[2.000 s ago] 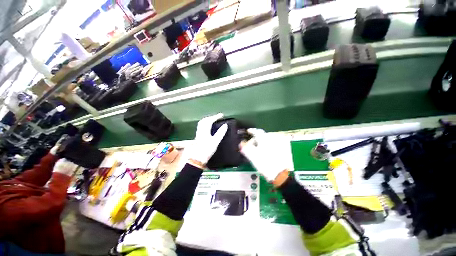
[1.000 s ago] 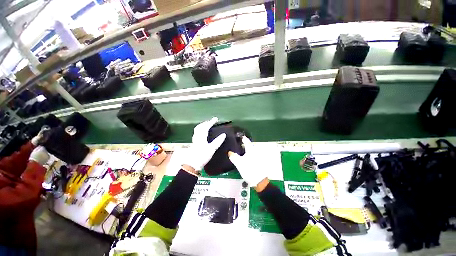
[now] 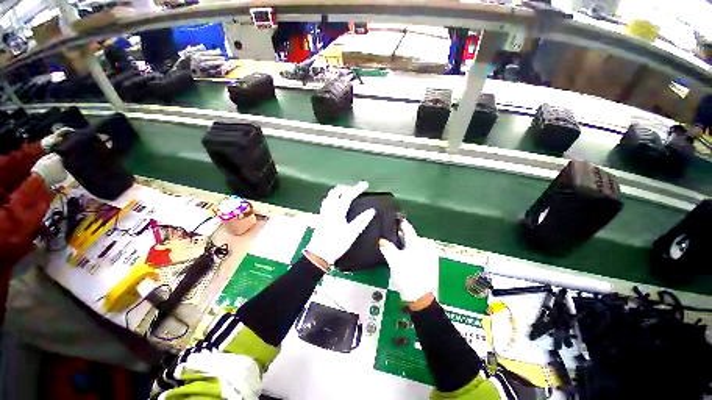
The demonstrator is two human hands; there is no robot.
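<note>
A black speaker cabinet (image 3: 367,234) stands on the carton-covered bench edge, between my two white-gloved hands. My left hand (image 3: 337,225) lies against its left side, fingers over the upper part and thumb across the face. My right hand (image 3: 412,262) holds its right side, thumb at the near face. The cabinet's far side and the contact under it are hidden. Green and white flattened cartons (image 3: 382,344) with a printed speaker picture lie under my forearms.
Black cabinets (image 3: 240,156) sit on the green conveyor (image 3: 406,207) beyond the bench; another (image 3: 574,205) is at right. A heap of black strips (image 3: 648,336) lies right. Left are a yellow tool (image 3: 131,286), a glowing-topped box (image 3: 236,214) and a co-worker's red sleeve (image 3: 23,215).
The view has turned and tilted. Both hands stay on the cabinet, which now shows a broader dark face. The co-worker at left still holds a black cabinet.
</note>
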